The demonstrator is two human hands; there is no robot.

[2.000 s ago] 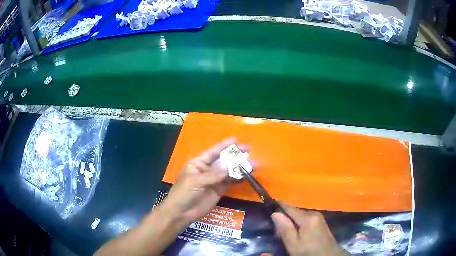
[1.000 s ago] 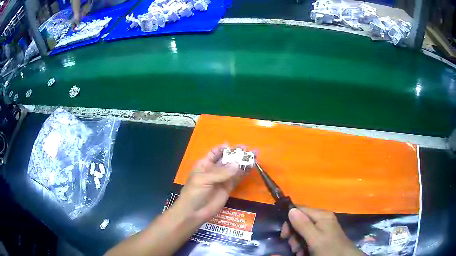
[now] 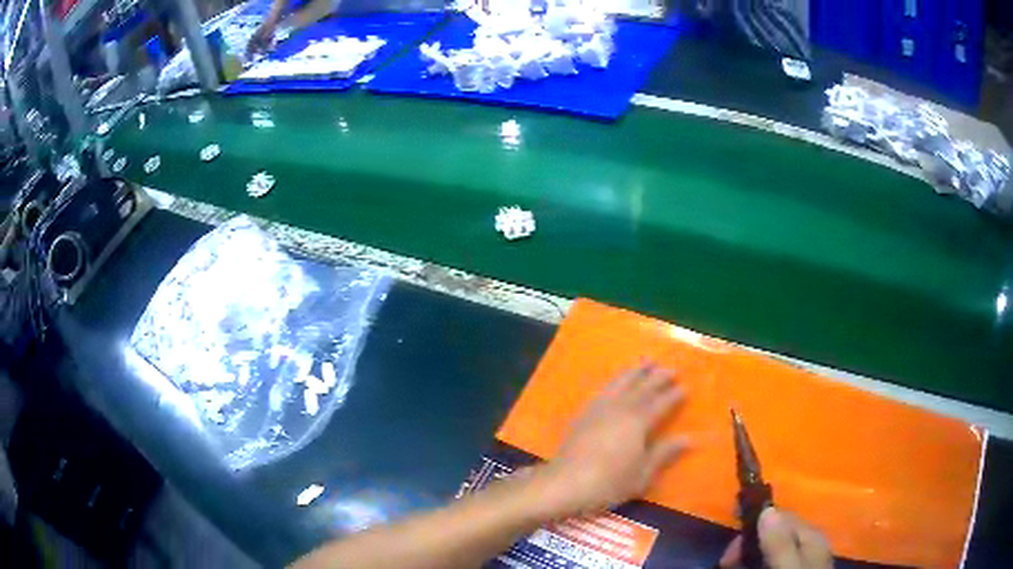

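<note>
A white plastic unit [image 3: 514,222] lies on the green conveyor belt [image 3: 622,239], beyond the mat. My left hand [image 3: 619,439] is over the orange mat [image 3: 889,456], palm down with fingers spread, and holds nothing visible. My right hand [image 3: 783,542] is at the lower edge of the picture, partly cut off, closed around the dark long-nose pliers [image 3: 746,467]. The pliers' tip points up and away over the orange mat and touches no unit.
A clear plastic bag of small parts [image 3: 239,333] lies on the left bench, with a loose white piece [image 3: 310,493] near it. Several white units lie along the belt's left. Blue sheets [image 3: 600,95] hold white parts across the belt. Another person's arm [image 3: 270,28] shows at upper left.
The white unit has left my left hand, and one now lies on the belt. My left hand is open over the mat. The view has turned left; the pliers stay in my right hand.
</note>
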